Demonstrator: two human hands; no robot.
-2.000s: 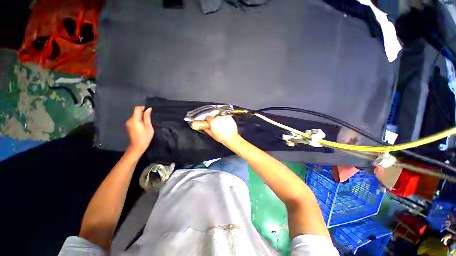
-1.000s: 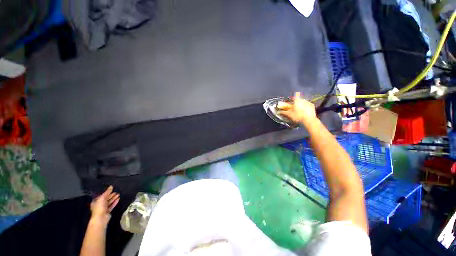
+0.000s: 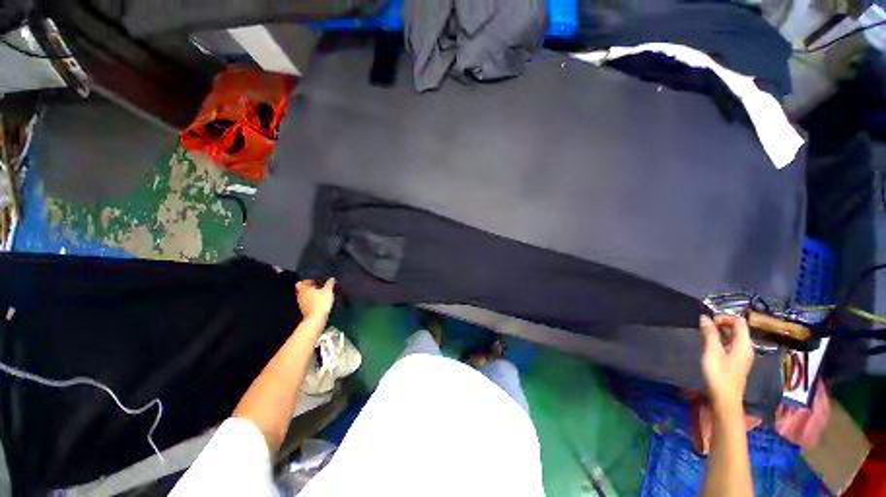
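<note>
Black trousers (image 3: 525, 275) lie lengthwise along the near edge of the dark grey ironing table pad (image 3: 466, 146), a pocket patch showing near the left end. My left hand (image 3: 317, 299) grips the trousers' near left corner at the table edge. My right hand (image 3: 727, 354) pinches the narrow hem end at the right. The steam iron (image 3: 777, 325), with its tan wooden handle, rests just beyond my right fingers at the table's right end; no hand is on its handle.
A crumpled grey garment (image 3: 473, 44) and white-edged cloth (image 3: 767, 116) lie at the far edge. A small black rectangle (image 3: 386, 60) is beside the garment. Black cloth (image 3: 126, 349) spreads at left. A red plastic bag (image 3: 236, 121) and blue crates (image 3: 680, 466) are on the floor.
My right hand has let go of the iron, left at the right end, and now holds the hem. My left hand has taken hold of the trousers' left corner. The view has shifted.
</note>
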